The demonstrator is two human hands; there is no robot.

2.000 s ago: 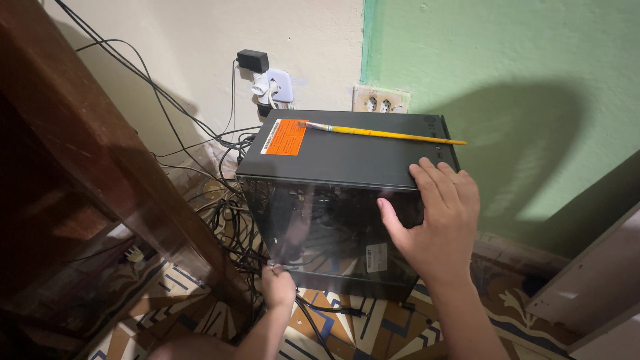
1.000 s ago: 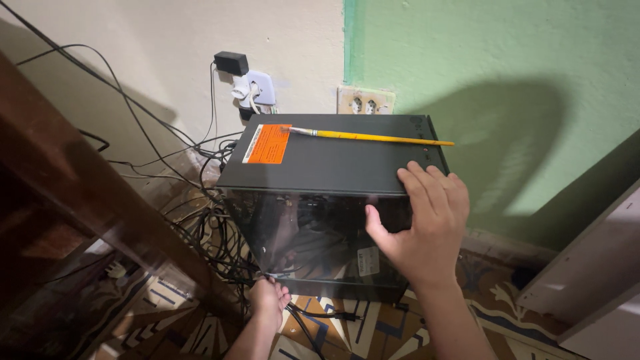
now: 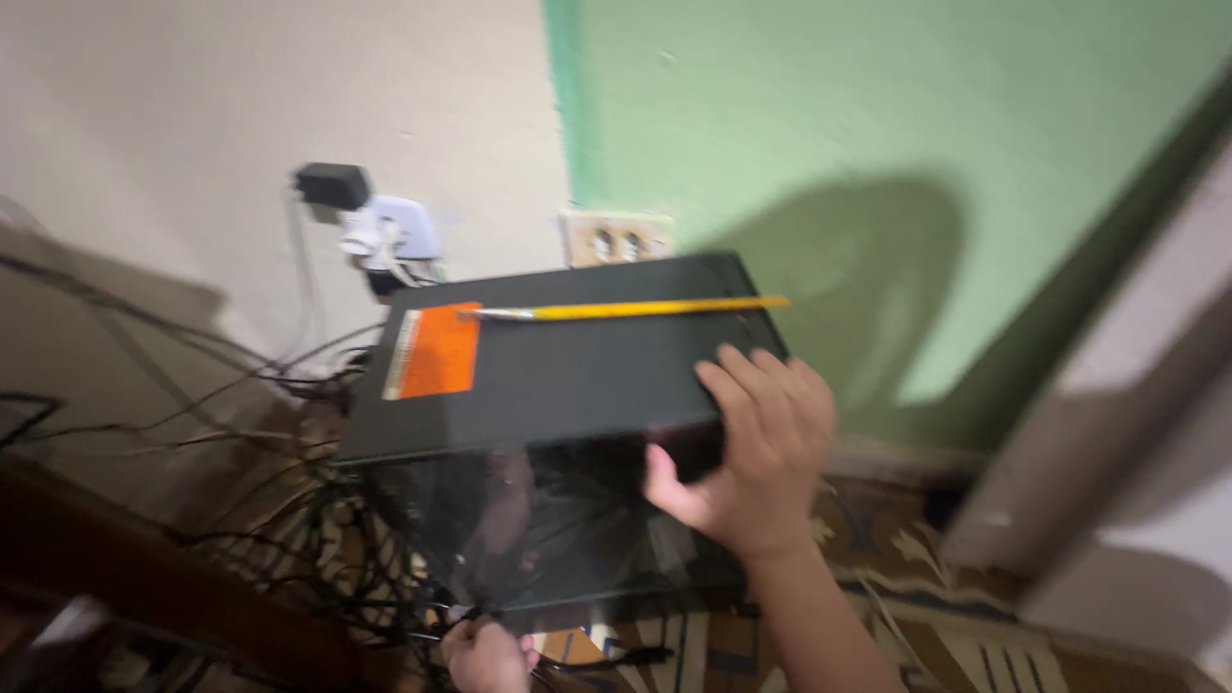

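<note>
A black computer tower case (image 3: 597,385) with a glossy, see-through-looking side panel stands on the floor in the middle of the view. On its top lie a yellow-handled paintbrush (image 3: 626,310) and an orange label (image 3: 441,350) bearing writing. My right hand (image 3: 760,452) rests on the case's near right top edge, fingers on the top and thumb against the side panel, gripping the corner. Low at the case's left bottom corner is my left hand (image 3: 488,656), its fingers bent close to the case and cables; blur hides whether it holds anything.
Tangled black cables (image 3: 327,549) lie left of the case. Behind it are a white wall outlet (image 3: 406,229) with a black power adapter (image 3: 332,185) and a second wall outlet (image 3: 618,237). Dark wooden furniture (image 3: 144,568) stands at left, a pale panel (image 3: 1107,423) at right.
Both hands remain at the same corners of the case, with the brush still on top. The case now appears turned slightly. The view has shifted and blurred.
</note>
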